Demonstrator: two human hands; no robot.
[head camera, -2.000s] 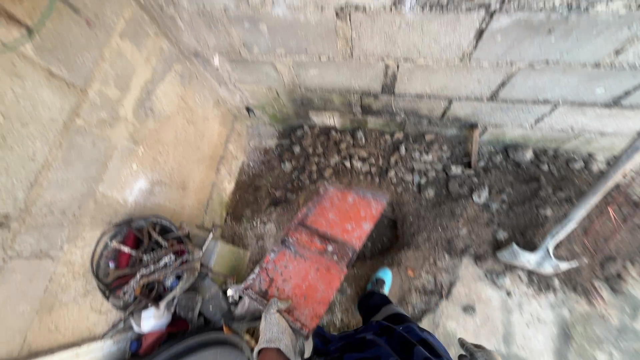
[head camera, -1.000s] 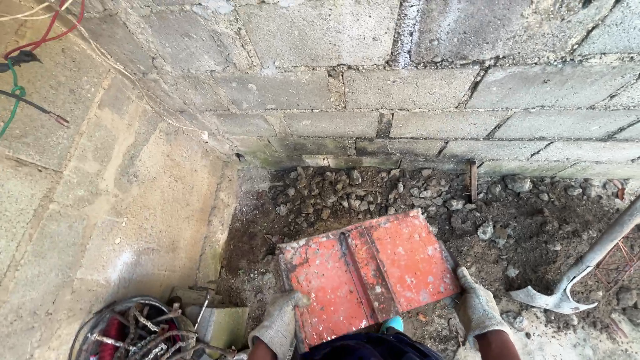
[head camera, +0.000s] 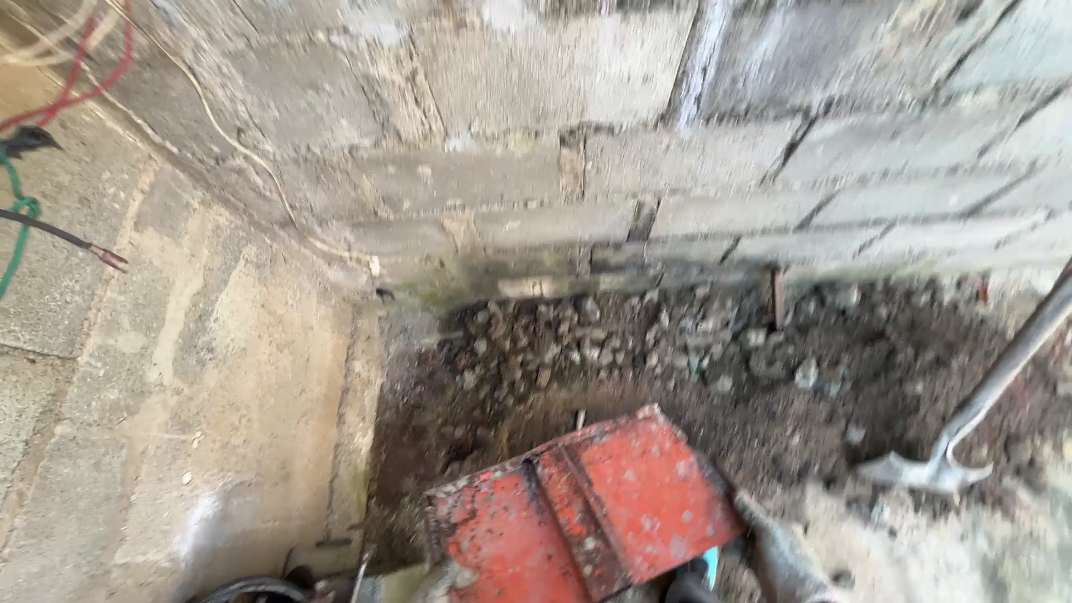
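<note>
A worn red-painted panel (head camera: 662, 494), probably metal, with a dark band across its middle, is held low in the view, tilted up to the right. My right hand (head camera: 783, 544), in a dirty work glove, grips its right edge. My left hand (head camera: 448, 582), gloved too and mostly cut off by the bottom of the view, is at the panel's lower left edge. Part of a turquoise shoe (head camera: 712, 565) shows below the panel. Dark soil with broken rubble (head camera: 544, 343) lies behind it, along the foot of the wall.
A concrete block wall (head camera: 502, 176) meets a rougher side wall (head camera: 226, 377) at a corner. A shovel (head camera: 930, 469) lies at the right. Loose wires (head camera: 84, 247) hang at the left. A round container's rim (head camera: 260, 586) shows at the bottom left. A short stake (head camera: 778, 297) stands by the wall.
Two seconds ago my right hand was off the panel; one second ago both hands held it. Since then the panel has tilted, its right end higher. The view has shifted.
</note>
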